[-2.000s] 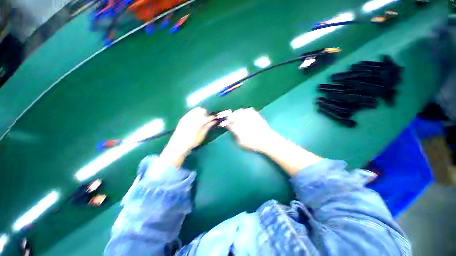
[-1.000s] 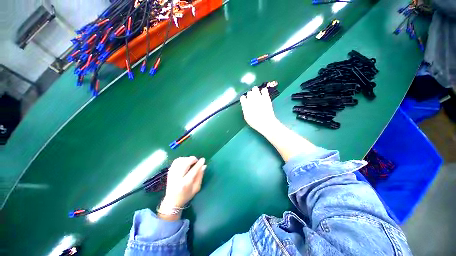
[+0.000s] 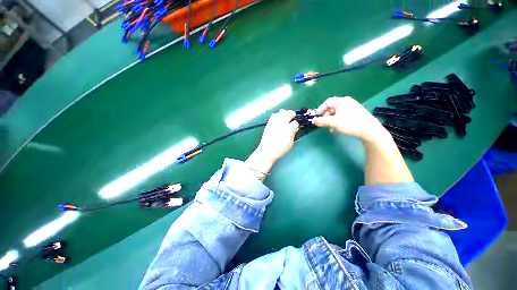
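Observation:
A wire harness (image 3: 229, 134) lies across the belt, its blue and orange tips at the lower left and its black cluster (image 3: 305, 118) at the upper right. My left hand (image 3: 279, 136) holds the lead just beside the black cluster. My right hand (image 3: 344, 118) pinches at the pale terminal end of the same cluster. The fingers hide which terminal or housing they grip. Loose black housings (image 3: 425, 110) lie heaped on the bench strip to the right of my right hand.
Other harnesses lie along the green belt (image 3: 238, 68), one at lower left (image 3: 161, 196) and one at upper right (image 3: 403, 58). An orange tray (image 3: 193, 17) with bundled harnesses stands at the top. A blue bin (image 3: 476, 209) is below the bench edge at right.
My left hand has moved up and right from the lower harness to the middle one. My right hand has shifted right, to that harness's terminal end. The view has also shifted.

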